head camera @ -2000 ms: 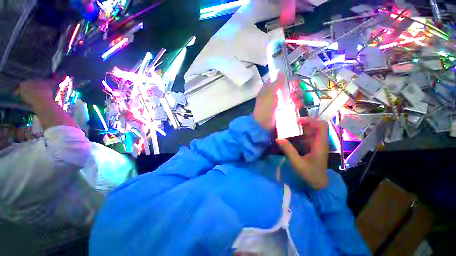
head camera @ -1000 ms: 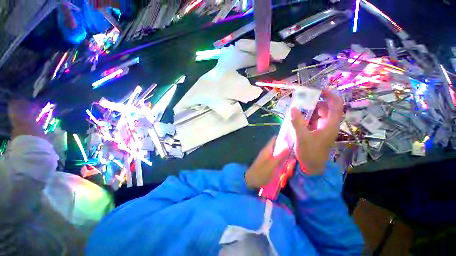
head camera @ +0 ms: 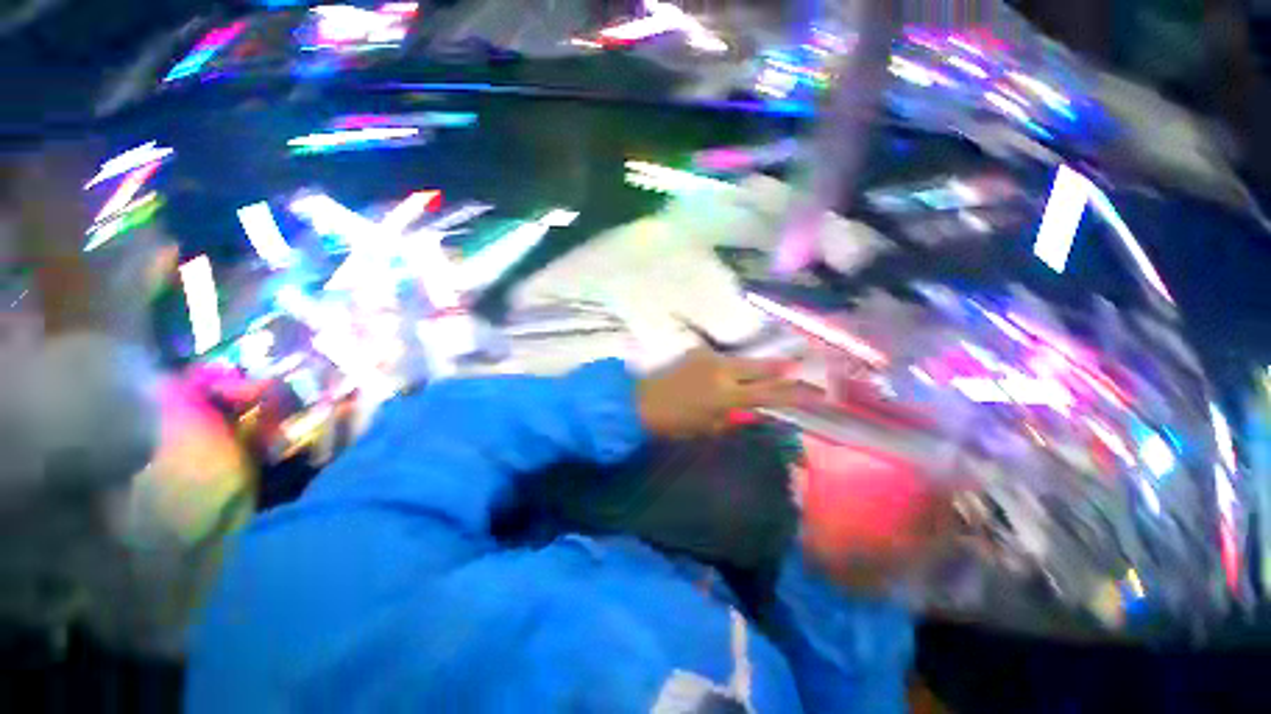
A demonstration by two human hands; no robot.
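Note:
The view is badly blurred. My left hand (head camera: 708,392) reaches over the bench just in front of me, its fingers pointing right at one end of a narrow strip (head camera: 836,423) with a red glow. My right hand (head camera: 867,513) is lower and to the right, blurred and lit red. Whether either hand grips the strip cannot be told. A tangled pile of light strips (head camera: 370,286) glows white at the left, and another pile (head camera: 1031,405) lies at the right.
Creased white paper (head camera: 655,272) lies on the dark bench ahead. A post (head camera: 843,133) stands behind it. A person in a pale smock (head camera: 84,446) is at my left. More glowing strips lie across the far side of the bench.
My hands have moved apart; the left now reaches over the bench and the right is lower. The pale strip that was upright between them no longer shows clearly. The view has shifted and blurred.

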